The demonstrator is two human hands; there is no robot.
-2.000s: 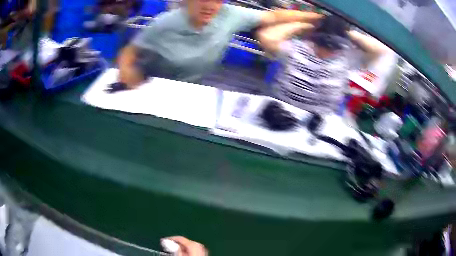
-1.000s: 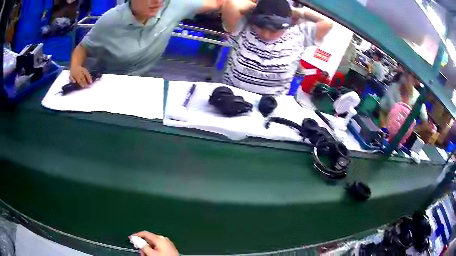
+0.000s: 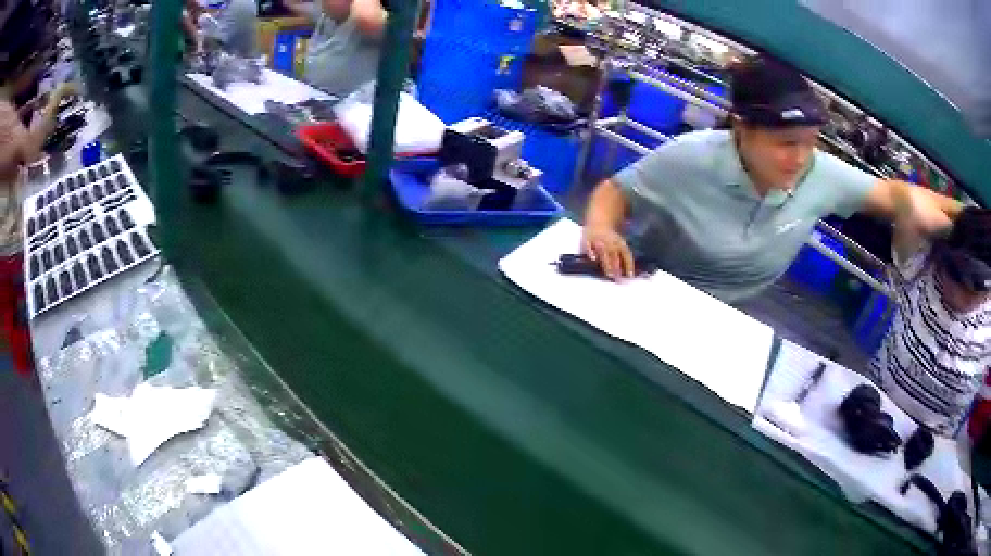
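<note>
Neither of my hands is in view. A white sheet (image 3: 299,519) lies nearest, at the near edge of the bench and cut off by the bottom of the picture. A torn white scrap sheet (image 3: 155,418) lies on the crinkled clear film (image 3: 98,364) to its left. A small white piece (image 3: 204,483) lies between them. Beyond the bench edge runs the dark green conveyor belt (image 3: 435,402).
A parts tray (image 3: 87,234) stands on the left bench. Across the belt are a blue bin (image 3: 478,215), a red tray (image 3: 326,147), white mats (image 3: 685,345) and black headphones (image 3: 866,418). Two people stand opposite. A green post (image 3: 165,130) rises at left.
The view has swung left. My hand with a small white piece at its fingertips, seen earlier at the bottom edge, is out of the picture. The left bench and parts tray have come into view.
</note>
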